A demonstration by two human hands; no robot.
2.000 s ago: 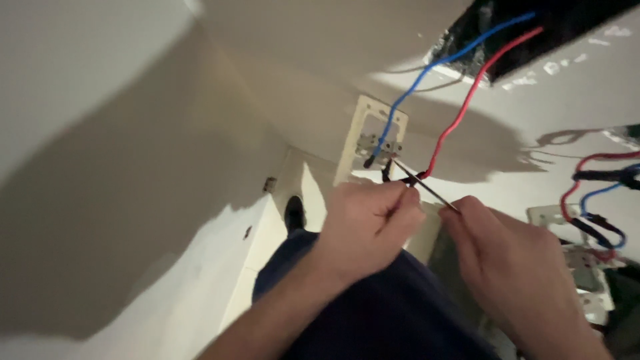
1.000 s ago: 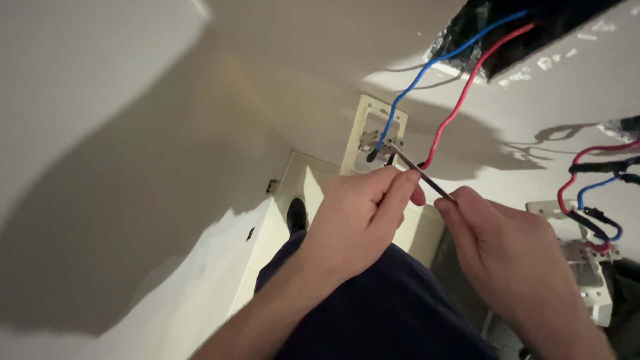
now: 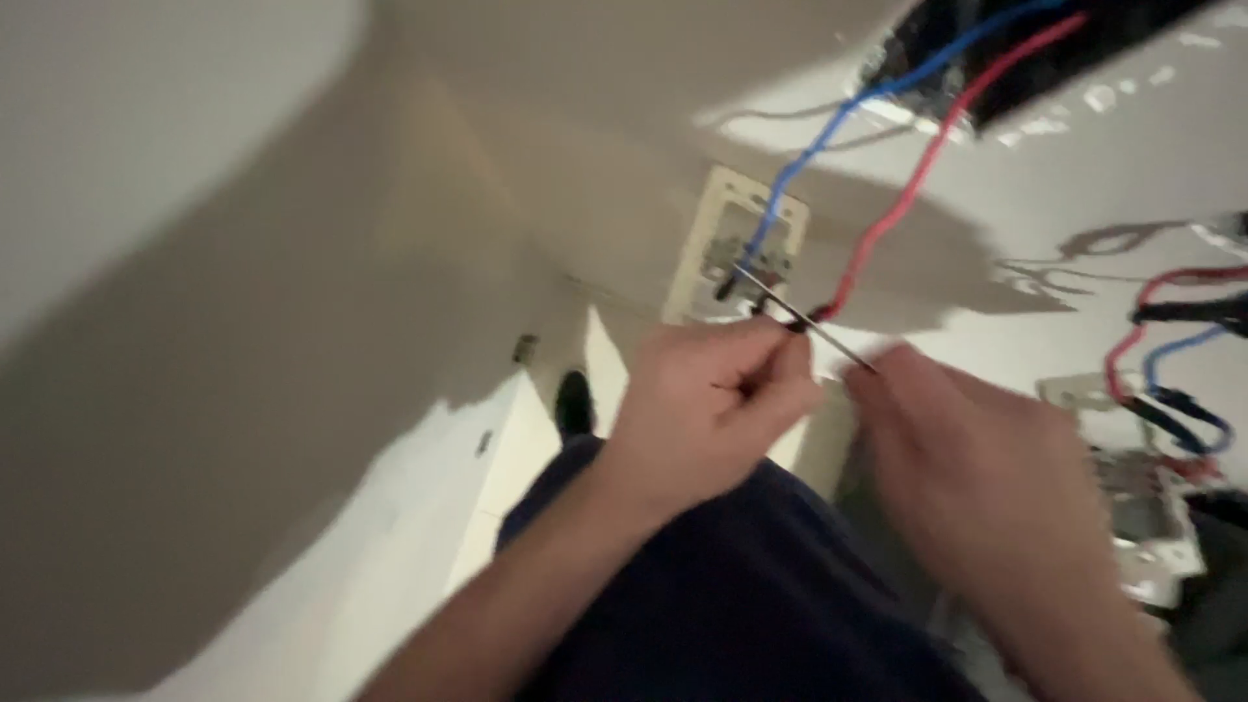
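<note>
A rectangular switch or socket mounting frame (image 3: 687,273) hangs in front of the wall, with metal terminals in its middle. The blue wire (image 3: 827,132) runs down to it from the wall opening and ends in dark tape at the terminals. My left hand (image 3: 717,409) pinches the dark-taped lower part of the red wire (image 3: 902,205), just below the frame. In my right hand (image 3: 975,468) is a thin-shafted screwdriver (image 3: 814,327), its handle hidden by the fingers. The shaft passes over my left fingertips and its tip lies at the terminals beside the blue wire's end.
The dark wall opening (image 3: 1024,68) with rough edges is at the upper right. A second mounting frame (image 3: 1170,526) with red, blue and black-taped wires (image 3: 1175,405) hangs at the right. Below are a white panel (image 3: 478,468), a dark shoe (image 3: 575,402) and my dark clothing.
Both hands stay close to the frame. The dark-taped part of the red wire, mostly covered by my left hand one second ago, shows more now. The screwdriver tip remains around the terminals.
</note>
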